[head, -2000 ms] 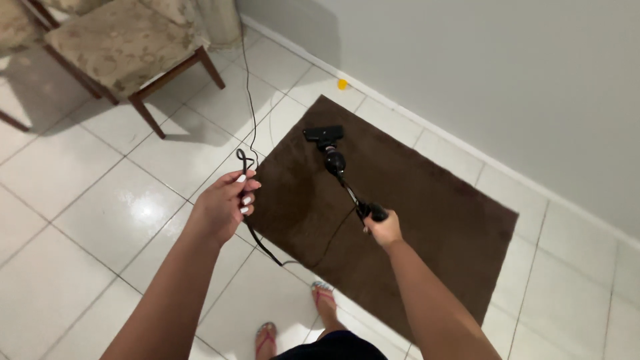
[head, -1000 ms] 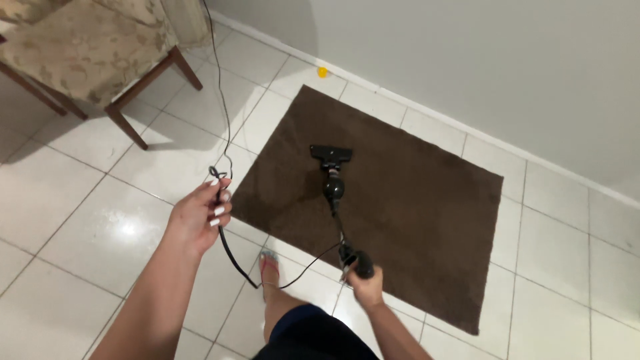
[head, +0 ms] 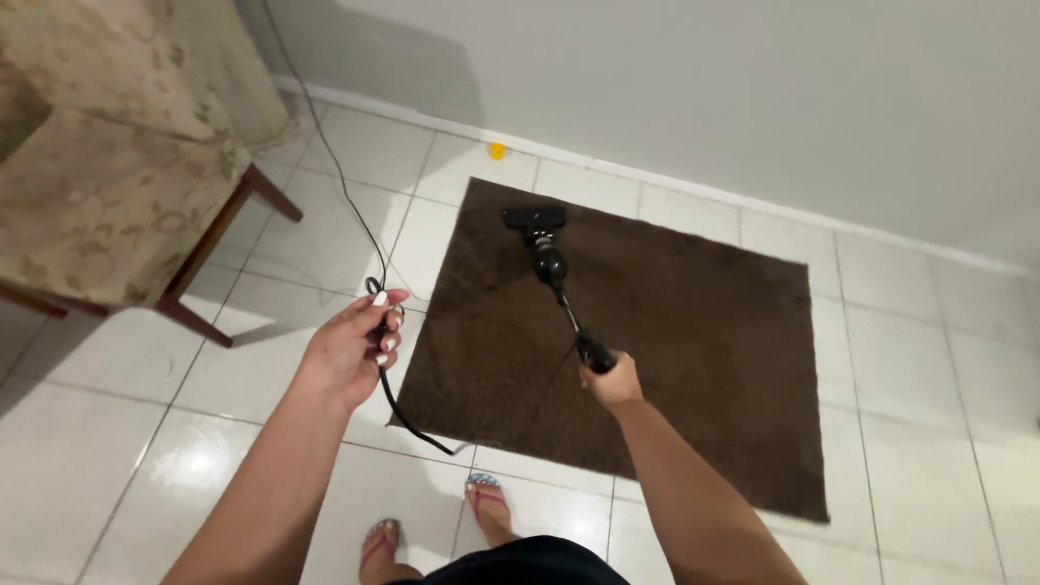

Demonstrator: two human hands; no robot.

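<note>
My left hand (head: pixel 353 341) grips a looped black power cord (head: pixel 410 428), which runs up past the chair and also hangs down near the rug's lower left corner. My right hand (head: pixel 615 380) is closed around the handle of a black stick vacuum cleaner (head: pixel 550 264). The vacuum's wide floor head (head: pixel 534 217) lies on the brown rug (head: pixel 691 349), close to its upper left corner. Part of the handle is hidden by my right fingers.
An upholstered chair (head: pixel 122 203) with wooden legs stands at the left. A small yellow object (head: pixel 496 151) lies on the white floor tiles (head: pixel 97 439) by the wall's baseboard (head: pixel 593 162). My feet, in flip-flops (head: pixel 486 487), are below the rug's front edge.
The vacuum has been pulled back on the rug, then pushed forward again towards its upper left corner. My right hand stays closed on the handle and my left hand on the cord.
</note>
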